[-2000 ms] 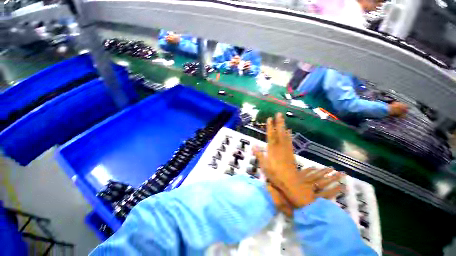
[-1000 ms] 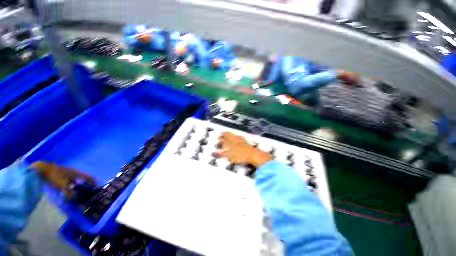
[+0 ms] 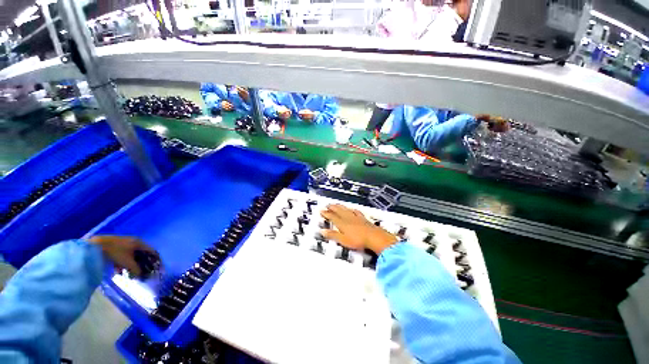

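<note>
My left hand [image 3: 124, 254] is over the near left part of the large blue tote [image 3: 171, 213], its fingers closed around black parts [image 3: 147, 263]. A neat row of black parts [image 3: 213, 249] runs along the tote's right side. My right hand [image 3: 356, 229] lies palm down over the upper rows of the white foam tray [image 3: 285, 298]; its fingers are spread a little, and whether it holds a part is hidden. Short dark parts [image 3: 459, 259] stand in the tray's slots on both sides of that hand. The tray's near left area is plain white.
A smaller blue bin [image 3: 128, 345] with loose black parts sits under the tote's near edge. Another blue tote [image 3: 78, 178] is at left. A metal rail [image 3: 498, 227] runs behind the tray. Across the green line are workers in blue sleeves and a shiny tray stack [image 3: 534, 160].
My hands were crossed over the tray two seconds ago. My left hand moved left to the tote and now holds black parts slightly above the row. My right hand stays over the tray's upper rows.
</note>
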